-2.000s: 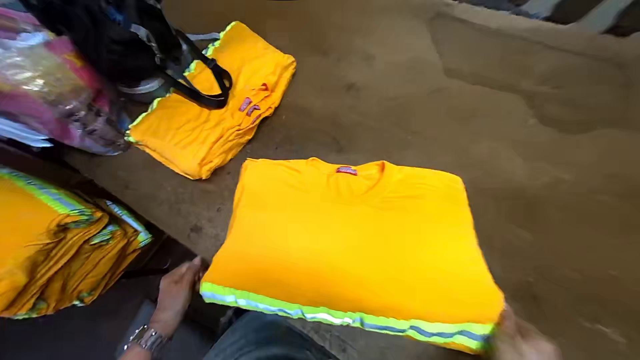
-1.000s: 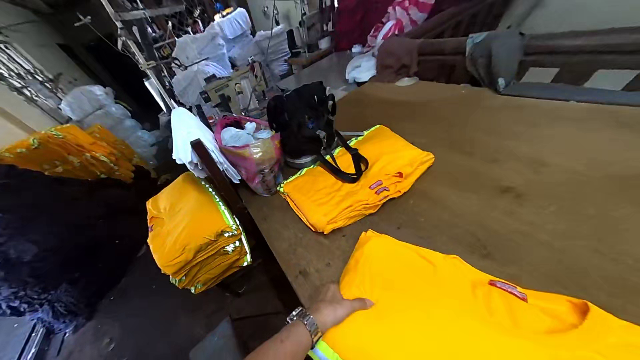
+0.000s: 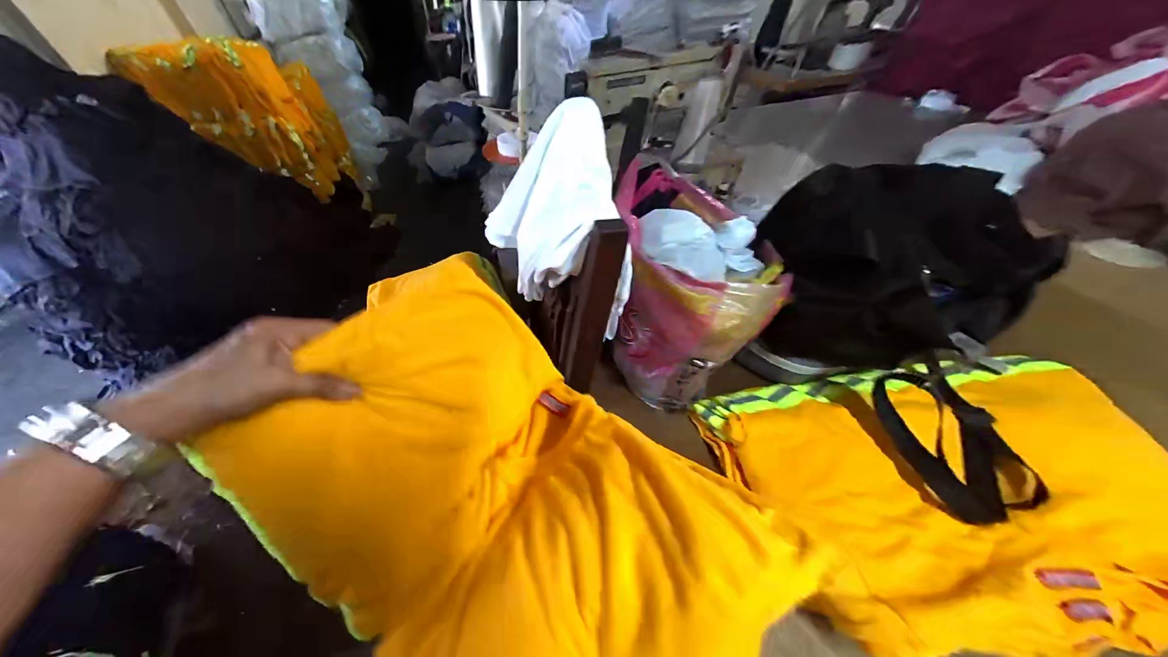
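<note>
My left hand [image 3: 265,370], with a metal watch on its wrist, pinches the shoulder edge of an orange shirt [image 3: 584,547]. The shirt sags in folds at its middle, where a small red neck label shows; a lime reflective band edges its left side. Its right part reaches towards the folded orange shirts [image 3: 912,566] on the table, which have a checked reflective band and small red labels. My right hand cannot be made out; the shirt's far lower right is blurred. A black strap lies on the folded shirts, running from a black bag [image 3: 876,255].
A pink plastic bag [image 3: 675,319] stands beside the black bag, near a dark wooden post [image 3: 593,301] draped with white cloth [image 3: 557,192]. Dark fabric [image 3: 182,228] is heaped at left, with more orange garments [image 3: 237,109] on it. A sewing machine [image 3: 630,82] stands behind.
The orange shirt, flat and spread two seconds ago, now sags in folds and has moved left off the table's edge with my left hand. The view has swung left.
</note>
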